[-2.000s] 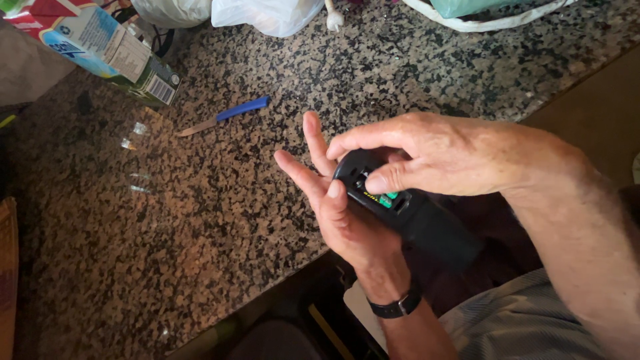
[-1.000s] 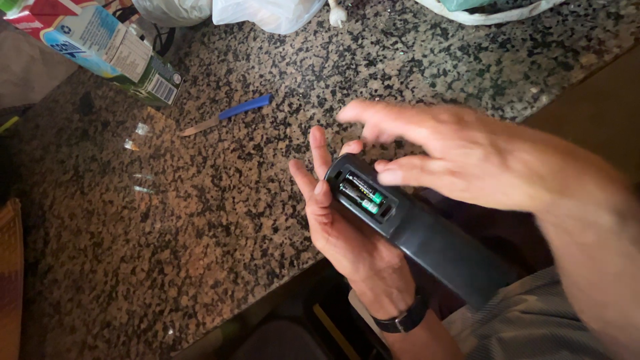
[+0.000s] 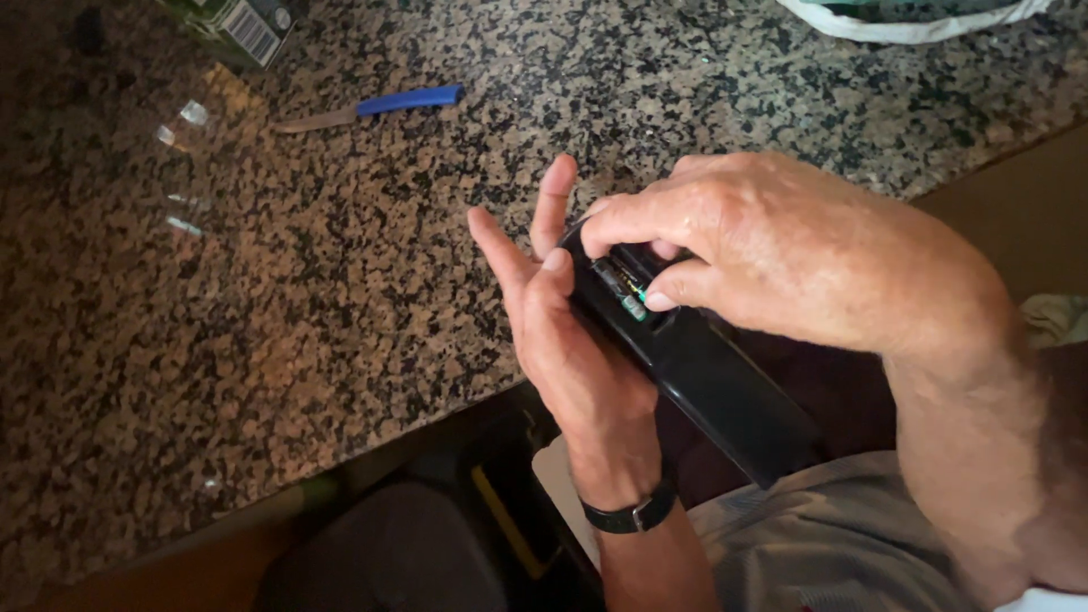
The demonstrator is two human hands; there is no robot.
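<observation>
My left hand point(image 3: 569, 340) holds a black remote control point(image 3: 731, 395) from beneath, its thumb along the near edge and two fingers stretched out past the end. The remote's battery compartment faces up, uncovered, with small batteries point(image 3: 625, 289) with green ends lying in it. Over the compartment is my right hand point(image 3: 765, 246), its thumb tip against a battery's green end and its index fingertip at the compartment's far end. Whether the right hand grips a battery cannot be told, since its fingers partly hide them.
On the speckled granite countertop point(image 3: 382, 255) lies a knife with a blue handle point(image 3: 410, 100). A carton point(image 3: 246, 30) stands at the top left, with small clear pieces point(image 3: 194, 112) below it. A white rim point(image 3: 918, 30) shows at the top right. The counter's front edge runs under my wrists.
My right hand, raised off the remote a second ago, is back over the battery compartment. My left hand still holds the remote. The view has shifted.
</observation>
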